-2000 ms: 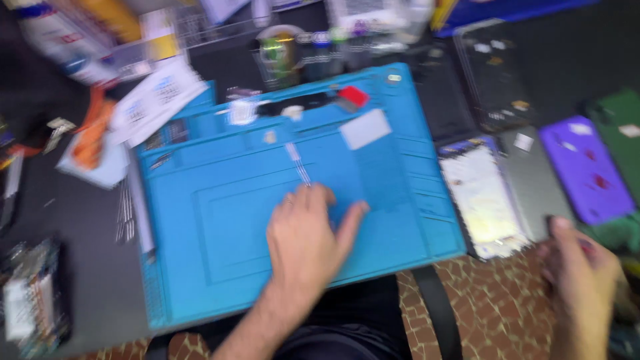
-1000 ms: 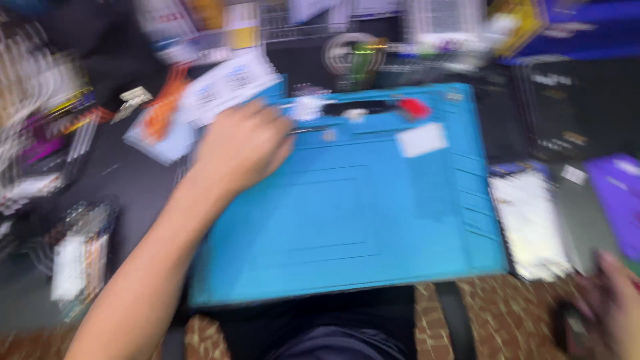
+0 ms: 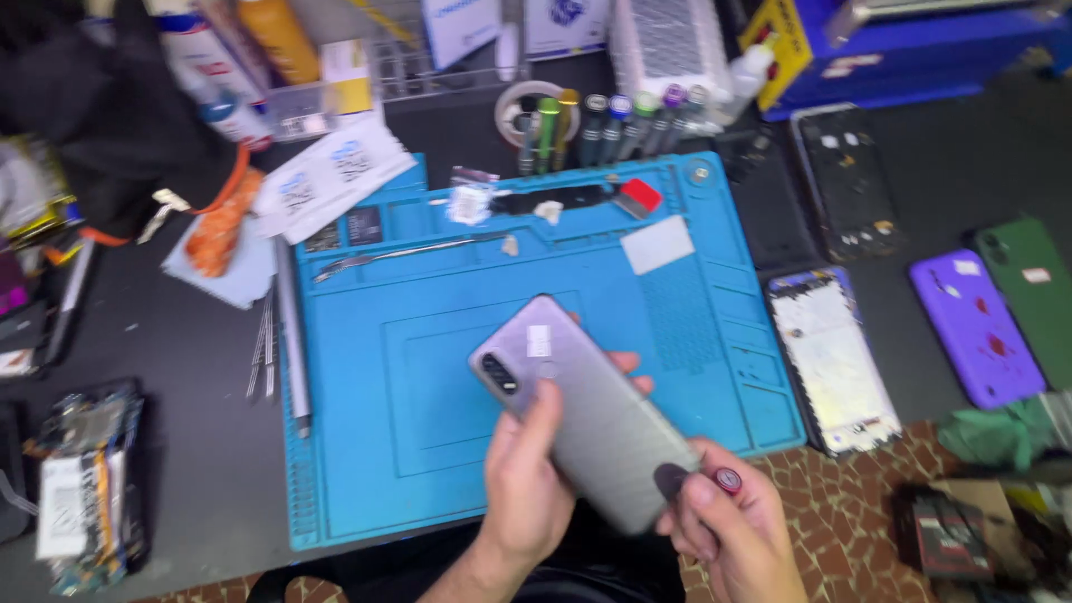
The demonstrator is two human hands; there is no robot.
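A smartphone with a purple-grey back is tilted above the blue silicone repair mat, its camera end at the upper left. My left hand grips its side, thumb on the back near the fingerprint sensor and fingers beneath. My right hand holds the lower end, along with a tool that has a round red cap; the rest of that tool is hidden. A metal spudger lies in the mat's upper groove. A white card and a red-handled brush rest at the mat's upper right.
Several precision screwdrivers stand behind the mat. To the right lie an opened phone, a phone frame, a purple case and a green one. Phone parts are piled at left, near a grey rod.
My left hand has come back from the mat's upper left corner. My right hand has moved in from the far right. The smartphone, not seen in the earlier frames, is now between both hands.
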